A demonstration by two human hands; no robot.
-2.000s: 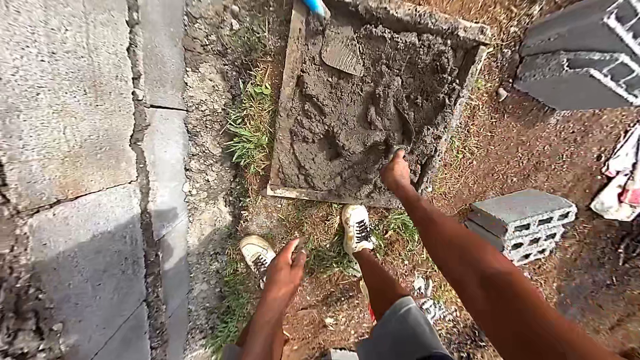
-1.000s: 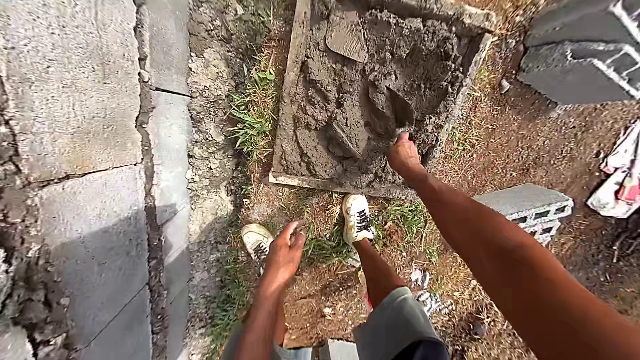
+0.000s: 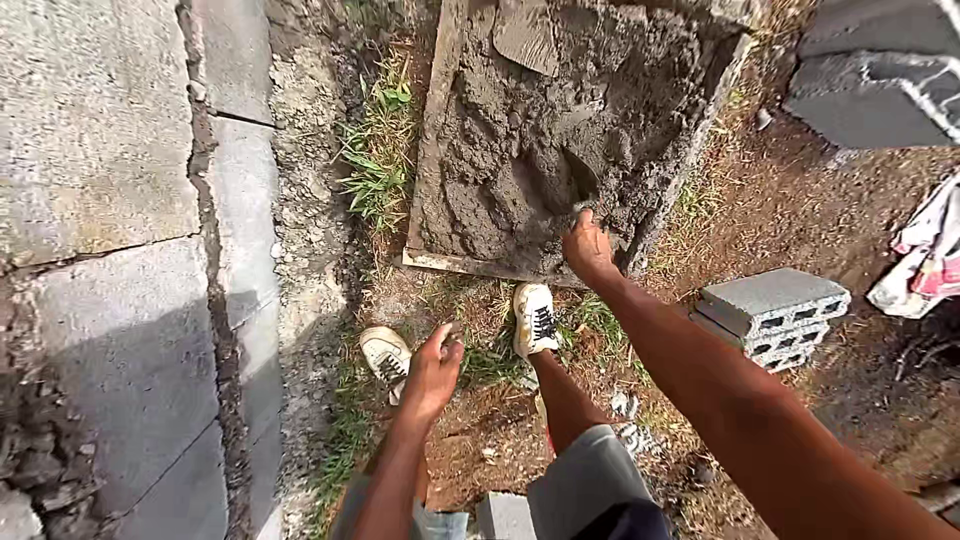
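My right hand (image 3: pixel 589 244) grips the handle of a trowel at the near right part of a mortar board. The trowel's blade (image 3: pixel 579 178) is mostly coated and lies tilted in the wet grey mortar (image 3: pixel 487 195). Wooden edges of the mortar board (image 3: pixel 457 264) frame the heap. Near its far side a flat, mortar-covered blade or paddle (image 3: pixel 525 37) rests on the mortar; its far end is out of view. My left hand (image 3: pixel 435 367) hangs over the ground between my shoes, fingers curled and apart from the board. Whether it holds anything small cannot be told.
A concrete block wall (image 3: pixel 135 315) with mortar joints runs along the left. Stacked hollow concrete blocks (image 3: pixel 780 300) sit at the right, larger blocks (image 3: pixel 870 97) at the upper right. A white and red sack (image 3: pixel 926 247) lies at the right edge. Another block (image 3: pixel 506 517) is near my legs.
The trowel blade has shifted in the mortar under my right hand, which keeps its grip. My left hand has stayed low, close to where it was.
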